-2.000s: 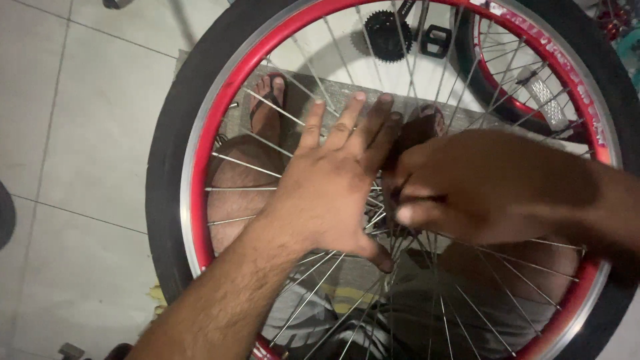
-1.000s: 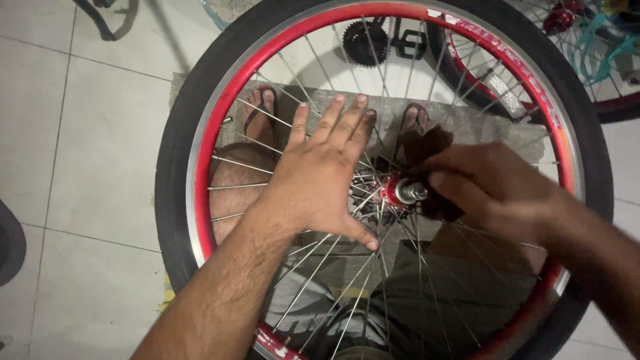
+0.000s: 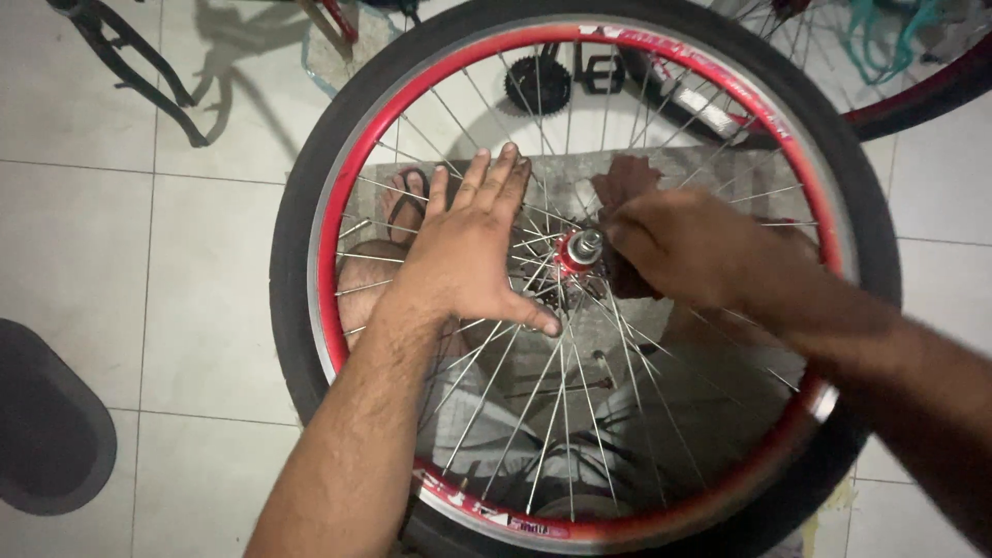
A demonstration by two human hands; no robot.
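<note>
A bicycle wheel with a red rim [image 3: 335,232] and black tire [image 3: 291,271] lies across my lap, its red hub [image 3: 575,254] and silver axle end facing up. Spread flat over the spokes, left of the hub, is my left hand [image 3: 473,248], fingers apart and holding nothing. Just right of the axle, my right hand [image 3: 690,248] grips a dark reddish-brown cloth [image 3: 628,182], which hangs out above and below the fingers. The right hand is slightly blurred, and its fingertips are partly hidden.
Beyond the wheel lie a black chainring [image 3: 537,84], a pedal [image 3: 603,74] and another red-rimmed wheel [image 3: 914,116]. A black fork-like frame part [image 3: 143,74] is at the upper left, a dark rounded object [image 3: 54,418] at the left. A grey mat [image 3: 697,167] is under my feet.
My right hand has moved off the hub to its right side with the cloth, uncovering the axle end. My left hand stays spread on the spokes. The view has shifted.
</note>
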